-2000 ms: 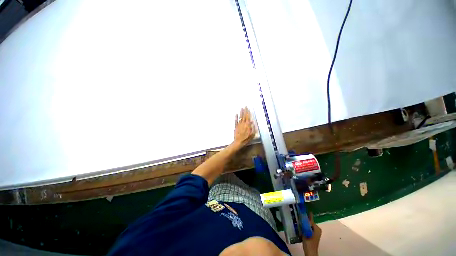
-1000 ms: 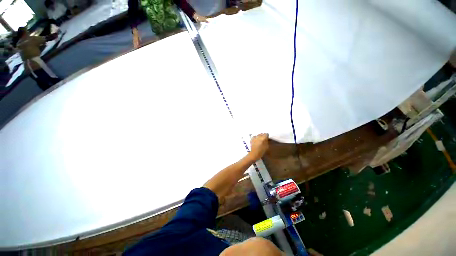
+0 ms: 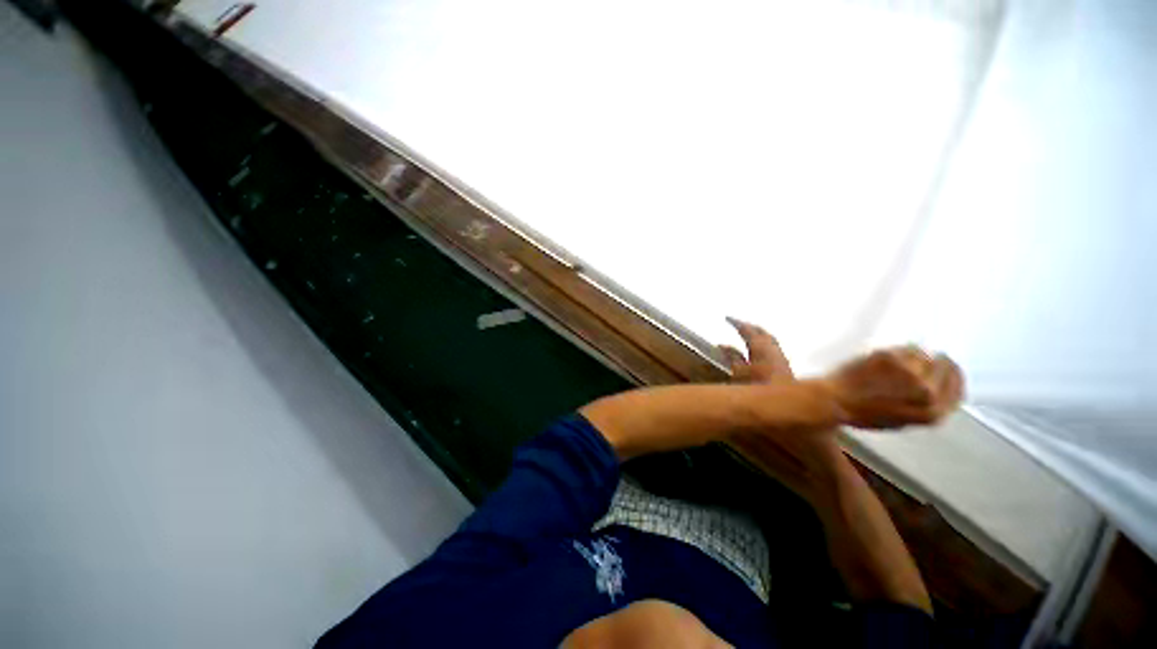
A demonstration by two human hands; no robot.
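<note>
White fabric [image 3: 660,152] covers the table, with its near edge running diagonally. At the right, a looser part [image 3: 1066,254] shows folds that run towards my left hand. My left hand [image 3: 901,387] is closed in a blurred fist at this fabric's edge, and the cloth seems pinched in it. My left forearm crosses over my right one. My right hand [image 3: 761,355] lies at the near edge, partly hidden behind my left forearm, with its visible fingers apart.
The worn brown table edge [image 3: 558,279] runs diagonally above a dark green strip [image 3: 393,317] with scraps. A pale floor [image 3: 190,380] lies at the left. A small red bar [image 3: 234,18] is at the top left. Part of a silver rail [image 3: 1072,590] shows at the lower right.
The view has turned left along the table. The cutter and cord have left the picture. My right hand has come to the fabric edge, and my left forearm now crosses over it.
</note>
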